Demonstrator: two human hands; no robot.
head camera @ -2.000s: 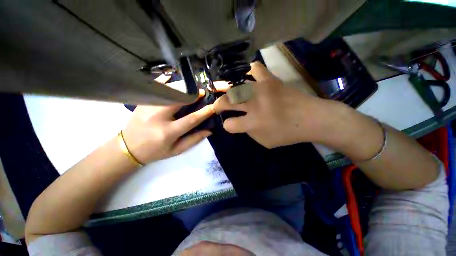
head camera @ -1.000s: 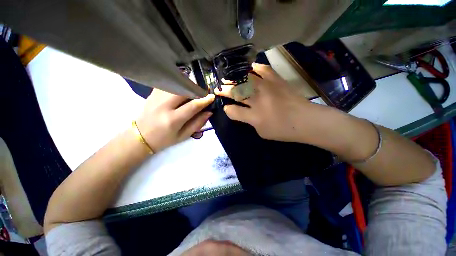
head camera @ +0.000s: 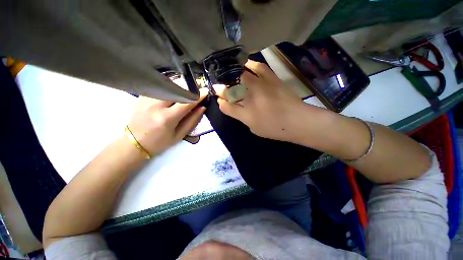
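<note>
A dark garment panel [head camera: 264,152] runs from under the sewing machine's presser foot [head camera: 202,81] down over the table's front edge. My left hand [head camera: 165,122] lies left of the foot, its fingertips pressing the cloth close to the foot. My right hand [head camera: 266,101] lies on the panel right of the foot, fingers bent, fingertips close to the foot. A small white piece with a dark edge [head camera: 193,138] shows under my left fingers. The machine head [head camera: 101,45] hides the needle area in part.
A smartphone [head camera: 330,76] lies right of the machine. Snips or scissors with red and green handles [head camera: 429,81] lie further right. Dark cloth [head camera: 25,137] hangs at the far left. A red basket inside a blue one [head camera: 439,142] stands right of my lap.
The view has shifted a little. Both hands have stayed beside the foot, and the dark-edged white piece has come into view under my left fingers. The lower end of the panel has shifted slightly.
</note>
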